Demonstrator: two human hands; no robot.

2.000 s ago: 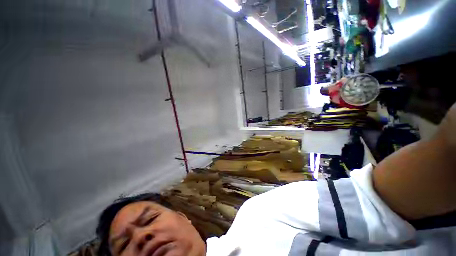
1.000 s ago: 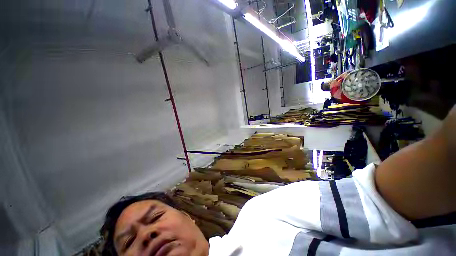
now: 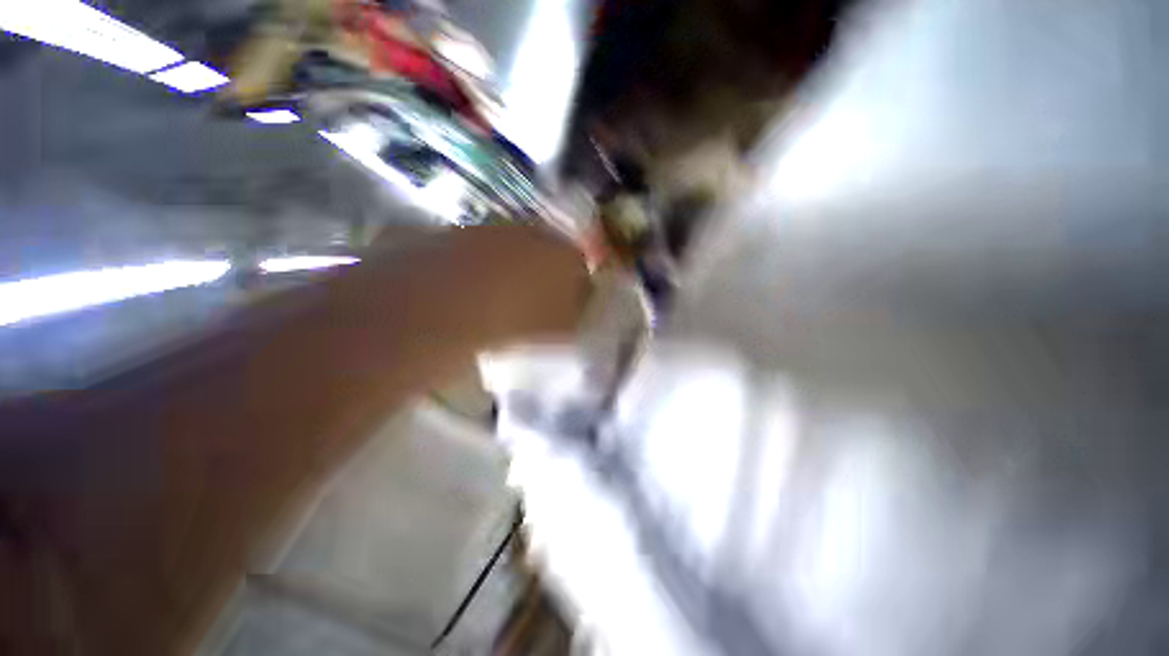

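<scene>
The view is tilted and heavily blurred. A bare arm (image 3: 321, 346) crosses from the lower left edge to the middle, very close to the camera. I cannot tell which arm it is. Its near end runs out of the picture, and no fingers or held thing can be made out. A white and grey striped garment (image 3: 692, 474) fills the lower middle, beside the arm. Neither my left hand nor my right hand can be seen.
A pale grey smooth surface (image 3: 1026, 218) lies at the right. Blurred red and green items (image 3: 436, 96) are at the top. Bright ceiling lights (image 3: 116, 285) show at the left. A dark area (image 3: 692, 71) is at the top middle.
The view has swung sharply and blurred. The face, the round fan and the hanging brown patterns have gone from clear view. The bare arm now spans the left instead of the right edge.
</scene>
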